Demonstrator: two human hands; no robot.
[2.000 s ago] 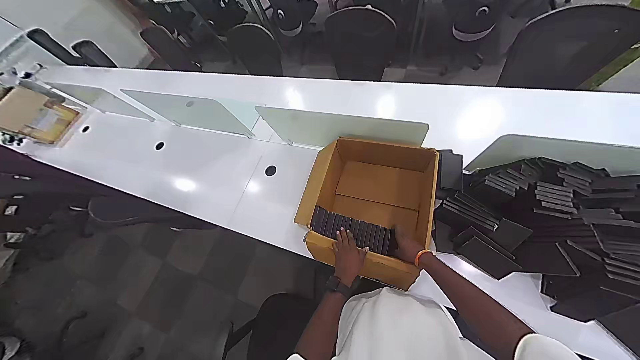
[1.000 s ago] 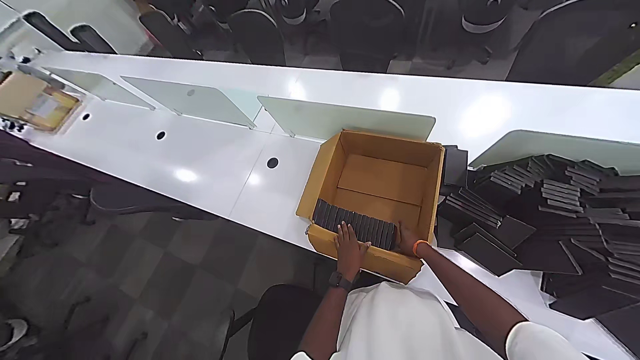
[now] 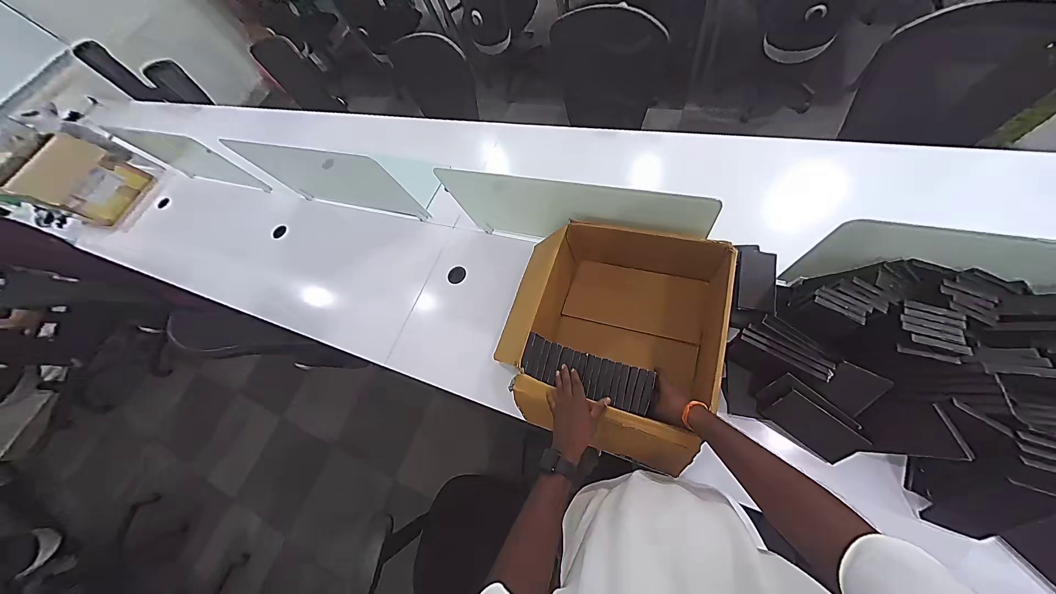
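Note:
A cardboard box (image 3: 635,305) stands with its flaps apart on the white desk. Along its near side, a row of thin black flat items (image 3: 590,371) stands on edge, packed face to face. My left hand (image 3: 575,408), with a dark watch at the wrist, rests over the near flap, its fingertips on the row's near edge. My right hand (image 3: 672,402), an orange band at its wrist, reaches into the box at the row's right end; its fingers are partly hidden, so its hold cannot be told.
Piles of similar black flat items (image 3: 874,371) cover the desk to the right. Frosted partitions (image 3: 577,200) run along the white desk (image 3: 355,264). Another cardboard box (image 3: 62,169) sits at the far left. A black chair (image 3: 470,528) is close by my left arm.

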